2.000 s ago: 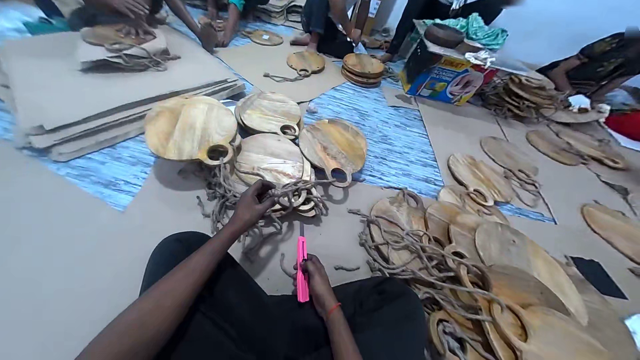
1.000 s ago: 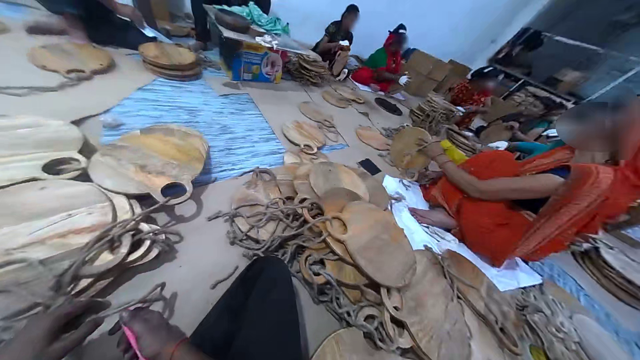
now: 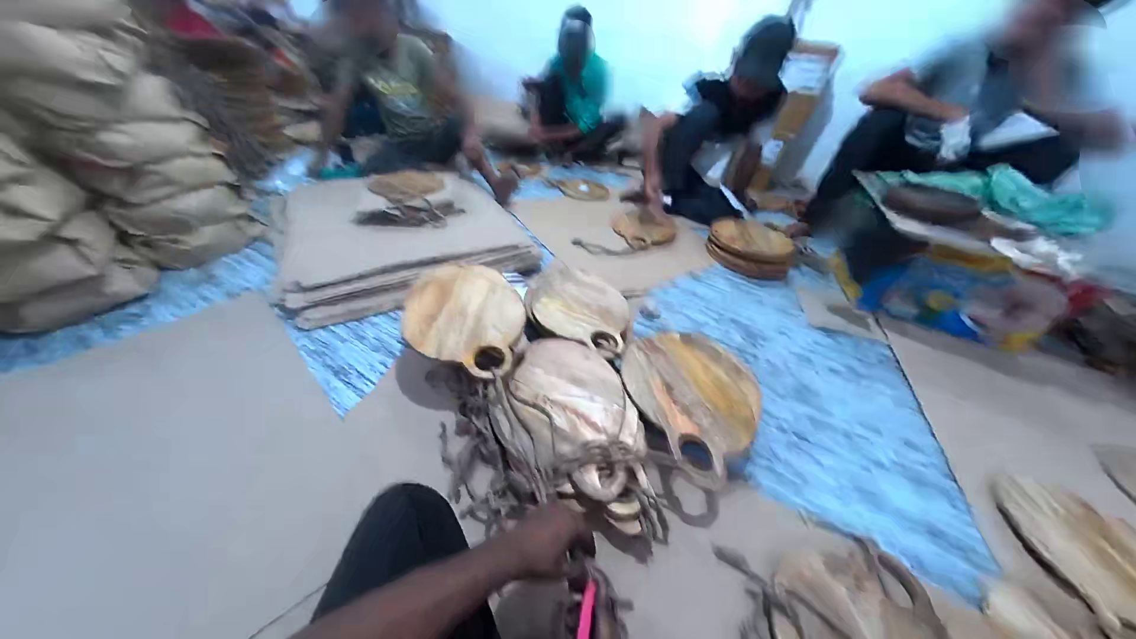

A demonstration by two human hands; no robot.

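Note:
My left hand [image 3: 555, 537] is at the lower middle, just below a stack of round wooden boards [image 3: 577, 399] with ring handles. Its fingers are blurred and seem to touch dark cord, but its hold is unclear. At the bottom edge my right hand [image 3: 608, 621] is partly cut off and closed around a pink-handled tool [image 3: 587, 608], whose kind cannot be told here. Brown cords [image 3: 484, 461] hang in a tangle at the left of the stack. More round boards lie around it, one at the upper left [image 3: 463, 315] and one at the right [image 3: 697, 399].
Flat cardboard sheets [image 3: 399, 240] are stacked behind the boards. Filled sacks [image 3: 169, 177] stand at the far left. Several people sit along the back. A colourful carton [image 3: 958, 293] is at the right, and more wooden boards [image 3: 1065, 541] lie at the lower right.
The view has swung strongly left from the pile of corded boards and the person in orange. My left hand has moved up close to the stack's ring handles.

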